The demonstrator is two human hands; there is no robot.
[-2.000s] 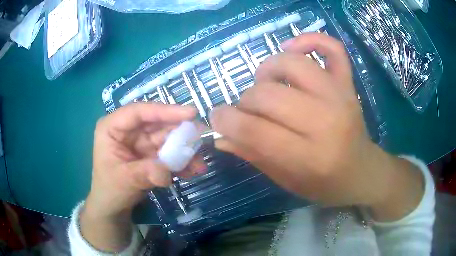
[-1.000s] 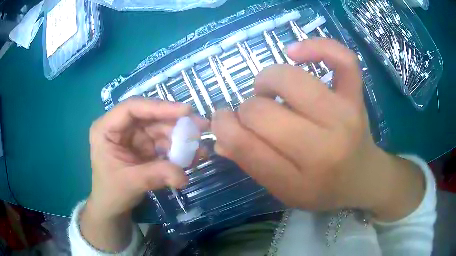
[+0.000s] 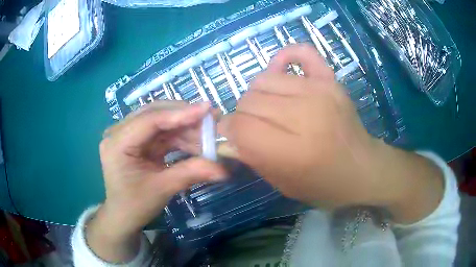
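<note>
My left hand (image 3: 151, 156) holds a white plastic head (image 3: 209, 137) edge-on between thumb and index finger, above the blister tray. My right hand (image 3: 297, 125) is just right of it, fingertips pinched close to the head. A small bit of metal pin (image 3: 221, 139) shows at the right fingertips; the rest is hidden by the fingers. Assembled pieces, silver rods joined to white heads (image 3: 235, 39), lie in a slanted row along the far side of the clear ribbed tray (image 3: 383, 88). One more white head (image 3: 199, 219) lies at its near left.
An open clear box of loose silver pins (image 3: 412, 47) stands at the upper right. A labelled clear box (image 3: 65, 31) is at the upper left, beside crumpled white film (image 3: 26, 32). A clear plastic bag (image 3: 162, 2) is cut off by the top edge.
The white head in my left hand has turned from its broad face to edge-on and moved slightly right. My right hand has rotated, its upper fingers curling in and uncovering more of the tray's right side.
</note>
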